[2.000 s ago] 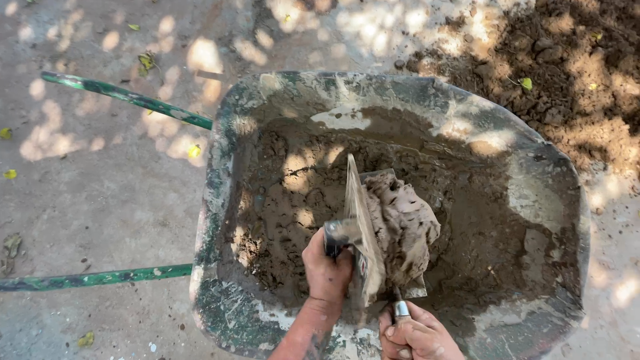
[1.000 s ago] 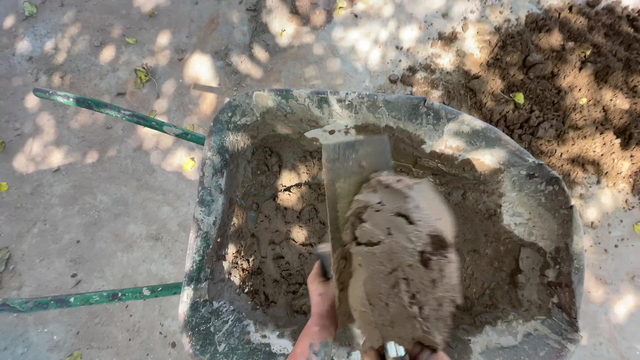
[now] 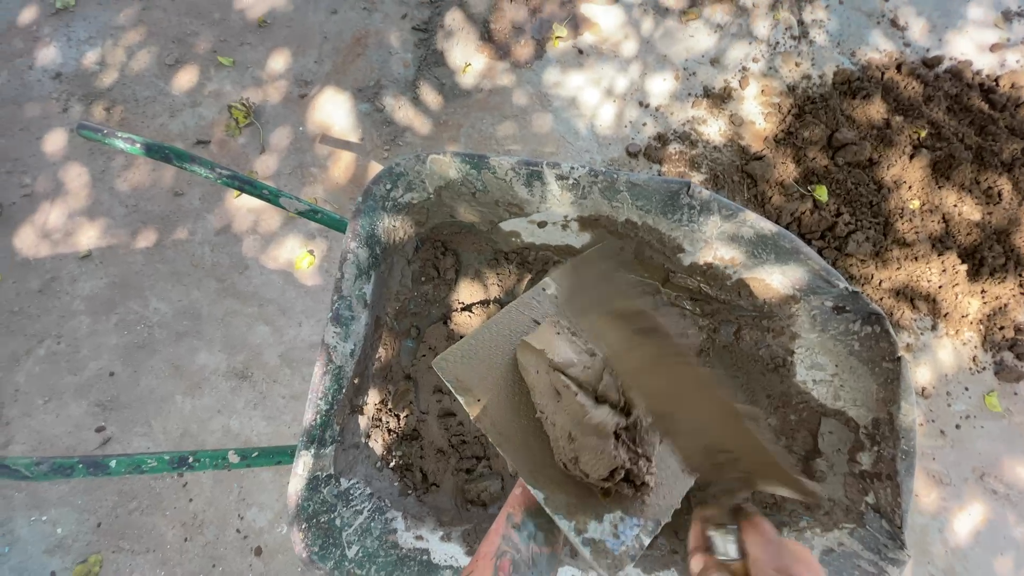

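My left forearm (image 3: 512, 534) reaches under a plasterer's hawk (image 3: 488, 372), whose plate hides the hand and the handle. On the plate, tilted in view above the wheelbarrow's tray, lies a thick lump of brown mud mortar (image 3: 588, 408). At the bottom right, my right hand (image 3: 744, 544) is closed round the handle of a trowel (image 3: 680, 368), just below a shiny metal collar. The wide trowel blade is blurred and passes along the right side of the lump; whether it touches the lump cannot be told. More wet mortar (image 3: 436, 432) lies in the tray underneath.
The mortar-smeared green wheelbarrow (image 3: 320, 416) surrounds the work, its tray wall rising on all sides. Two green handles, an upper one (image 3: 212, 172) and a lower one (image 3: 152, 464), stick out left. A heap of loose brown soil (image 3: 904, 184) lies on the ground at upper right.
The mortar, a large mass on the trowel one second ago, now shows as a smaller lump on the hawk. The hawk has turned flat-side up, and the trowel blade has swung to its right.
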